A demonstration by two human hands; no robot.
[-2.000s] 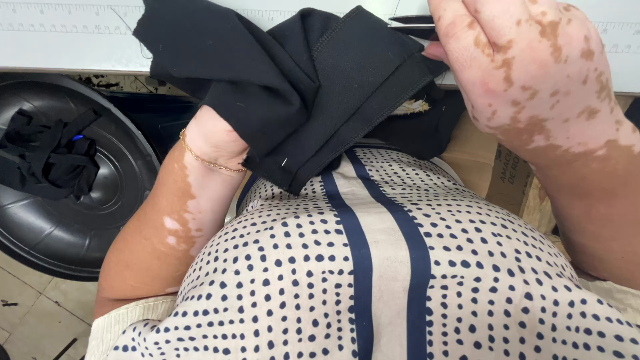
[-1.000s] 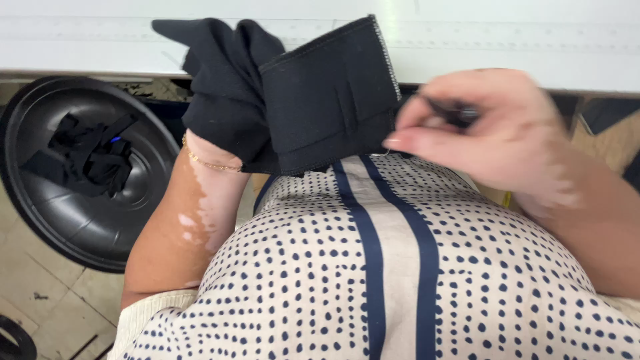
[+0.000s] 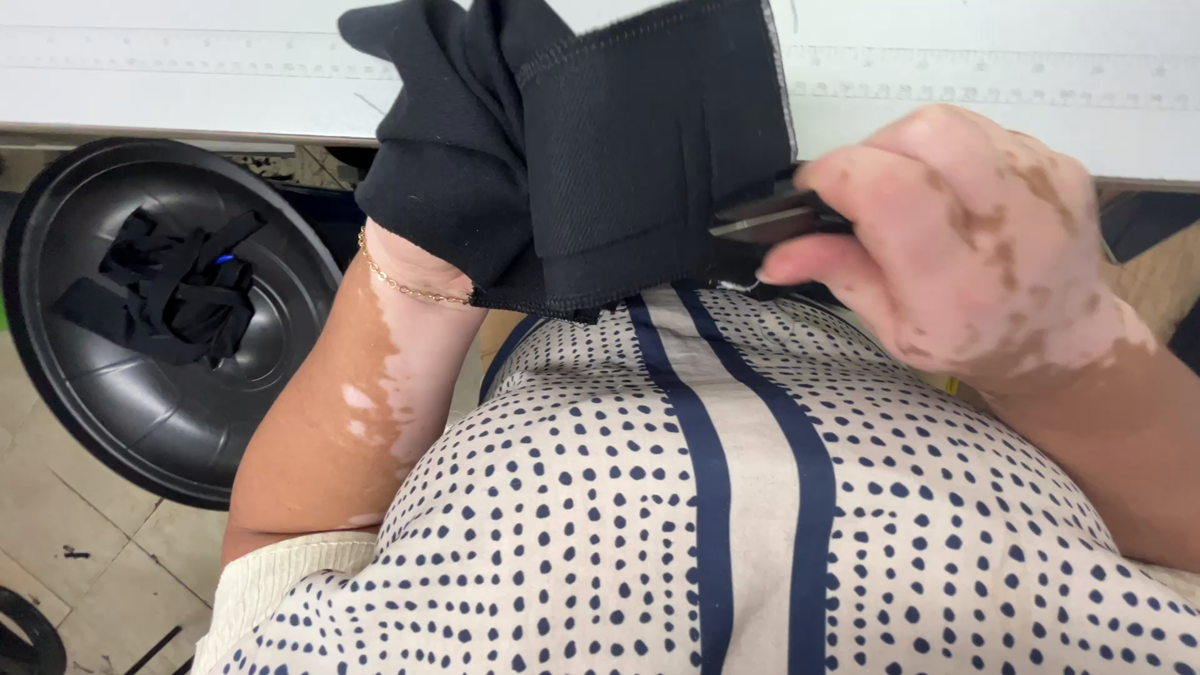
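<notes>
A black sewn fabric piece [image 3: 647, 150] with overlocked edges spreads over my left hand at the table's front edge. Under the fabric my left hand [image 3: 417, 258] is hidden from the wrist on, so its fingers cannot be seen; a thin gold chain circles that wrist. At the right side of the cloth, my right hand [image 3: 956, 234] grips small dark metal thread snips [image 3: 769, 225]. Their blades point left, over the lower right part of the fabric near its edge. Whether the blades touch the cloth cannot be told.
A white table [image 3: 984, 37] with a printed ruler scale runs along the top. Below it on the left, a round black plastic basin [image 3: 141, 431] holds black fabric scraps [image 3: 178, 281]. Dark bits lie on the tiled floor [image 3: 112, 534].
The black fabric, bunched and folded two seconds ago, now shows a flatter panel over my left hand. My right hand, with the snips, has come down from the table to the cloth's lower right side.
</notes>
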